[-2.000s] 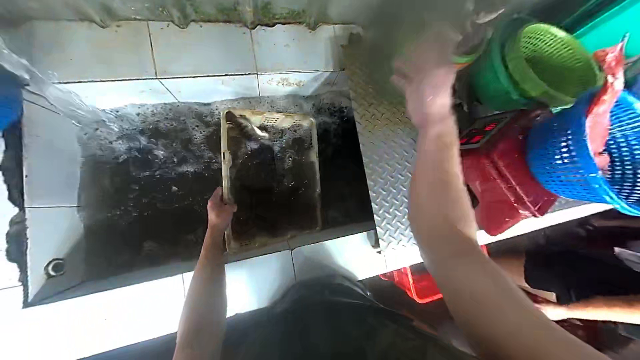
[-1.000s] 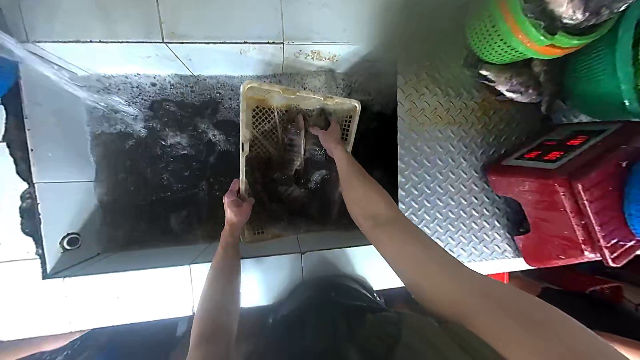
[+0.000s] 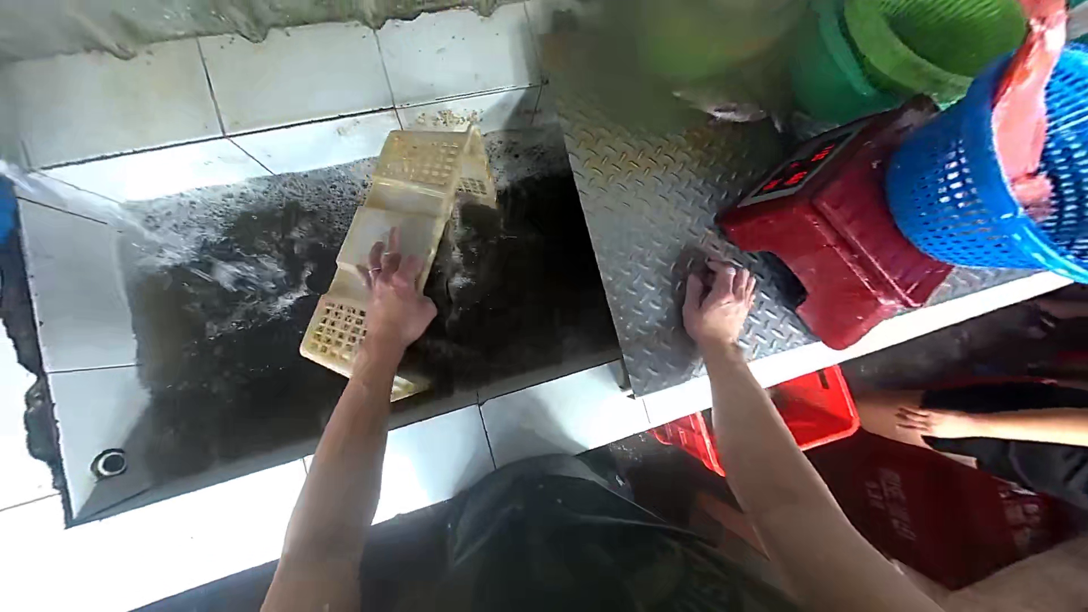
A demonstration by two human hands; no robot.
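A cream plastic crate (image 3: 416, 170) stands tilted on its side in the dark water of a white-tiled tank (image 3: 85, 297). Against the crate's long side lies my left hand (image 3: 396, 297), fingers spread; whether it grips an edge cannot be seen. My right hand (image 3: 720, 302) rests on the diamond-plate metal sheet (image 3: 629, 255) beside a red digital scale (image 3: 841, 229), with nothing visible in it. The crate's inside is mostly turned from view.
A blue plastic basket (image 3: 960, 170) stands at the scale's right, green baskets (image 3: 892, 51) behind. A fish (image 3: 731, 110) lies near them. Water streams in at left. Below the ledge are a red crate (image 3: 816, 408) and another person's arm (image 3: 1020, 425).
The crate has gone from lying open-side up to tilted on its side. My right hand has left the crate's inside and moved right onto the metal sheet.
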